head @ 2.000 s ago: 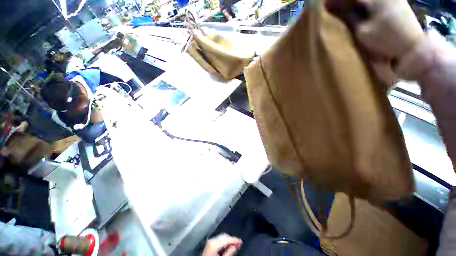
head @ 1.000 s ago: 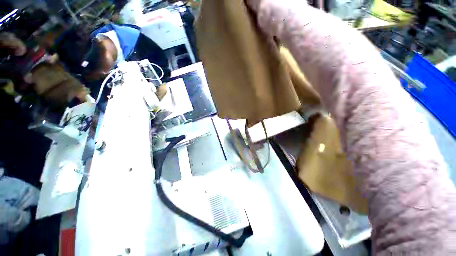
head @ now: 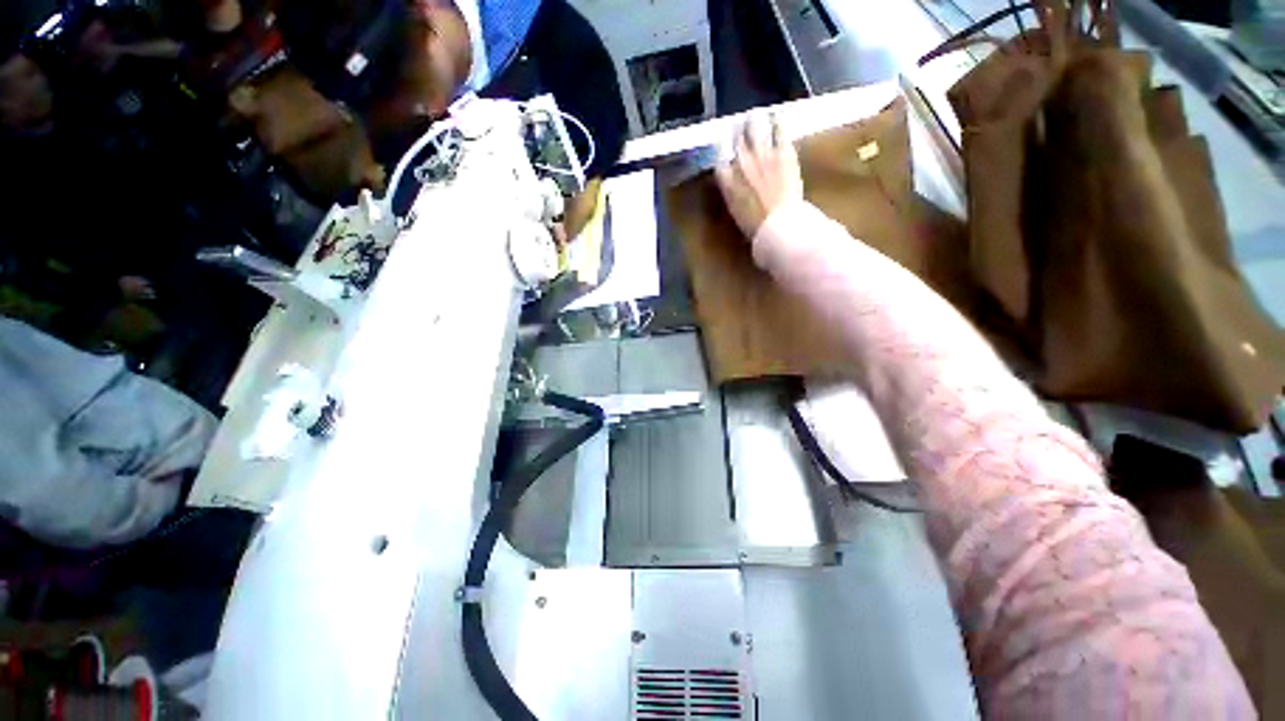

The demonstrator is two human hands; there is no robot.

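My right hand point(head: 762, 172) reaches in from the lower right in a pink quilted sleeve. It lies on the upper left part of a flat brown bag point(head: 789, 310), fingers spread near its top edge. The bag lies on the sewing machine table and has a small pale label at its upper right. A thin dark loop, perhaps a handle, curves out below it. My left hand is not in view.
The large white sewing machine point(head: 381, 409) fills the left and centre, with a black hose point(head: 486, 549) along it. More brown bags point(head: 1127, 240) stand or hang at right. A person in blue point(head: 507, 35) sits beyond the machine head. A grey sleeve is at far left.
The bag that hung from my right hand now lies flat on the table, under that hand. The view has shifted, and the other bags show more fully at right.
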